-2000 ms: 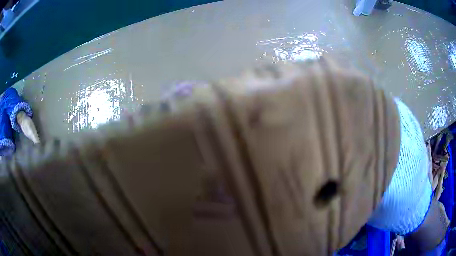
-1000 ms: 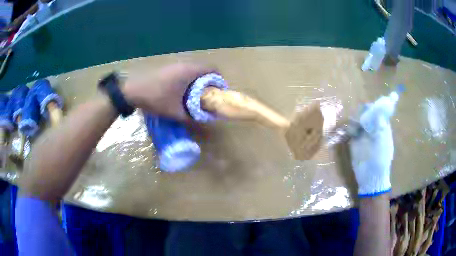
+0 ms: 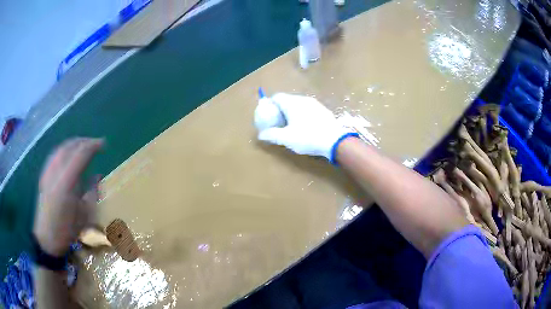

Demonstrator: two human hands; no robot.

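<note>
My right hand [image 3: 305, 124], in a white knitted glove, is closed around a small white glue bottle [image 3: 266, 114] with a blue tip, at the middle of the table. My bare left hand [image 3: 66, 190], with a black wristband, is blurred at the far left, its fingers apart and nothing seen in it. Beside and below it a leg part [image 3: 93, 237] lies on the table, its brown grooved sandal sole [image 3: 122, 239] facing me. The leg's other end is hidden by my left wrist.
A taller whitish bottle [image 3: 309, 43] stands by the metal post [image 3: 324, 18]. Tan legs [image 3: 483, 175] heap in the right-hand blue bin; stacked blue shorts parts [image 3: 524, 99] lie behind. Blue pieces [image 3: 23, 279] are at bottom left. A green belt [image 3: 181, 78] and cardboard sheet [image 3: 148, 24] lie beyond.
The view has turned right. My left hand has let go of the part-assembled figure and moved off it. My right hand still holds the glue bottle.
</note>
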